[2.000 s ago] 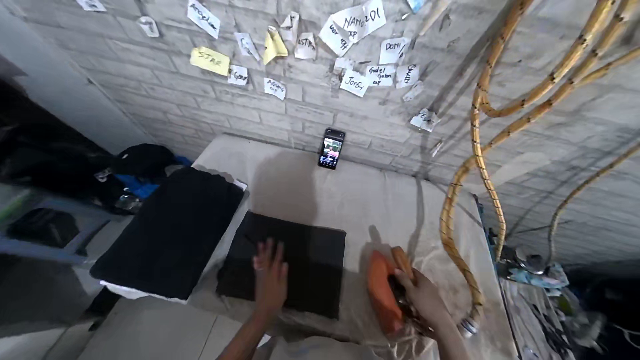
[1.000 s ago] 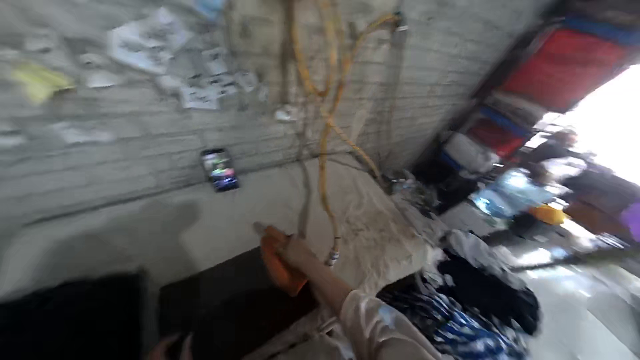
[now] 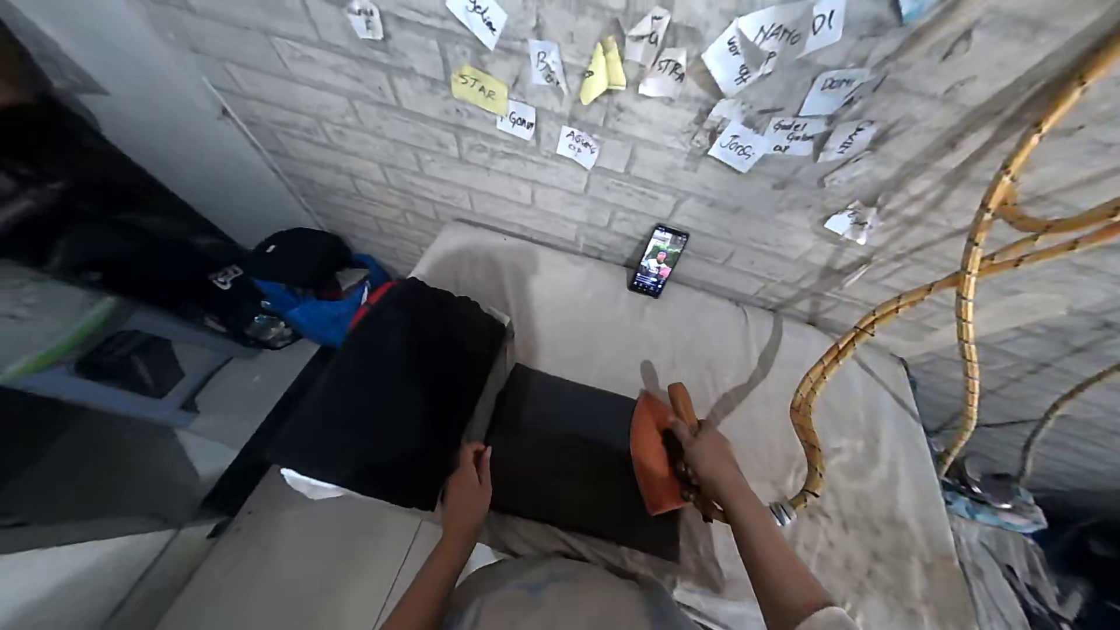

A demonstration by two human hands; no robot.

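My right hand (image 3: 707, 459) is closed around the handle of an orange iron (image 3: 654, 455), which rests on the right end of a dark flat rectangular piece (image 3: 569, 455), cloth or board. A yellow-sleeved hose (image 3: 809, 420) runs to the back of the iron. My left hand (image 3: 468, 490) has its thumb and forefinger at the near edge where a stack of folded black cloth (image 3: 402, 394) meets the dark piece; whether it grips anything is unclear. White cloth (image 3: 315, 484) shows under the stack's near left corner.
A lit phone (image 3: 658, 261) leans on the brick wall at the back of the cloth-covered table (image 3: 875, 525). Paper notes with writing hang on the wall. Bags and a blue bundle (image 3: 324, 311) lie beyond the stack at left. More cloth lies beyond the table's right side.
Two seconds ago my left hand lay flat on the dark piece and the iron stood right of it; now that hand is at the stack's edge and the iron is on the piece. The view swung right and back.
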